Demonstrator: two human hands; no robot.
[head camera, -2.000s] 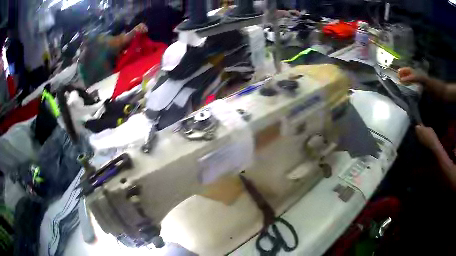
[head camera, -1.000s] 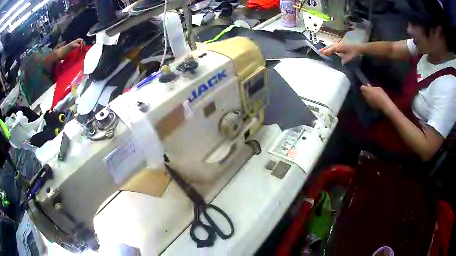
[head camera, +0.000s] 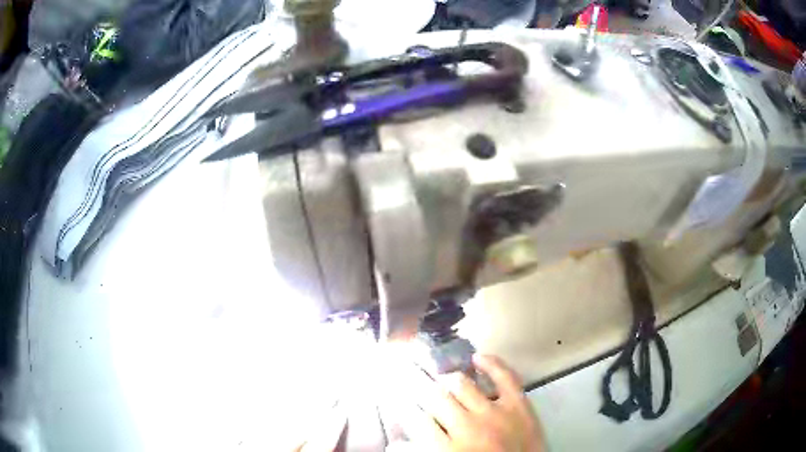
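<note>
The cream sewing machine head fills the middle. My right hand is at the bottom, fingers forward beside the small grey block right of the presser foot area. A small part of my left hand shows at the bottom edge, mostly lost in glare and cut off. Pale fabric shows faintly between the hands; glare hides its outline, the needle and whether my fingers grip it. Black-bladed snips with a purple-marked handle lie on the head.
Black shears lie right of the needle area, blades against the machine. A stack of light grey panels with dark edge lines lies at left on the white table. Dark cloth is behind it. Red items show at the far right.
The view has swung left and closer to the needle end of the machine. My hands have come into view at the bottom. The neighbouring person has left the picture.
</note>
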